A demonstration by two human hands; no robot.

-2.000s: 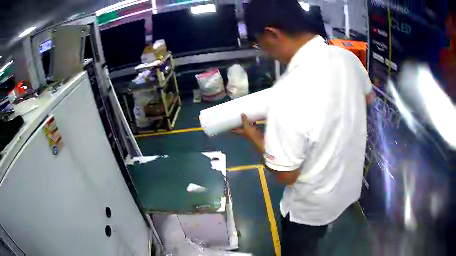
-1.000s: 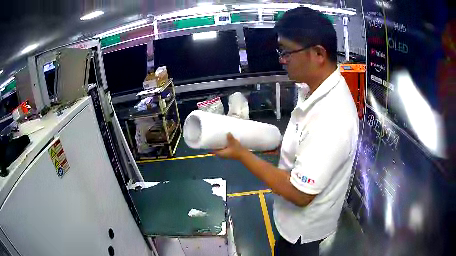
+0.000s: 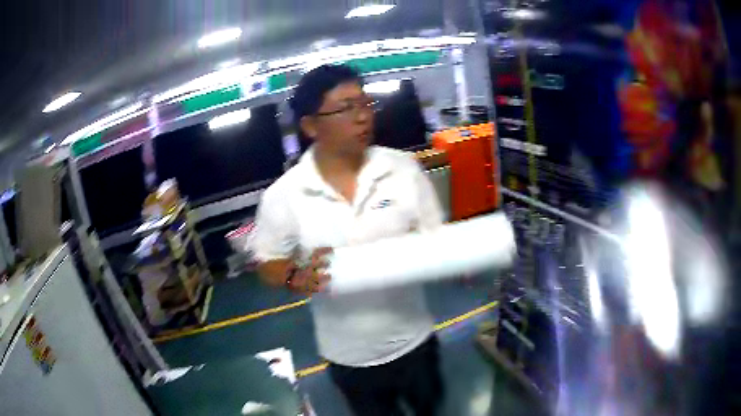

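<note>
Neither my left hand nor my right hand is in the picture. A stack of TV cartons [image 3: 569,268] stands close on the right, shiny with film, its front part blurred. One blue face shows an orange-red flower; a dark face shows small logos. A person in a white shirt stands in front of me and holds a thick white stretch film roll [image 3: 422,253] level across the waist. The roll's right end is near the stack's edge; I cannot tell if they touch.
A green-topped work platform [image 3: 223,390] is at the bottom left, beside the white machine cabinet [image 3: 69,341]. A trolley with boxes [image 3: 172,268], large black screens [image 3: 215,154] and an orange cabinet-like thing [image 3: 473,171] stand behind. Yellow lines mark the green floor.
The view has swung right. The person has turned from side-on to face me, head towards the stack. The roll now points right towards the stack instead of left.
</note>
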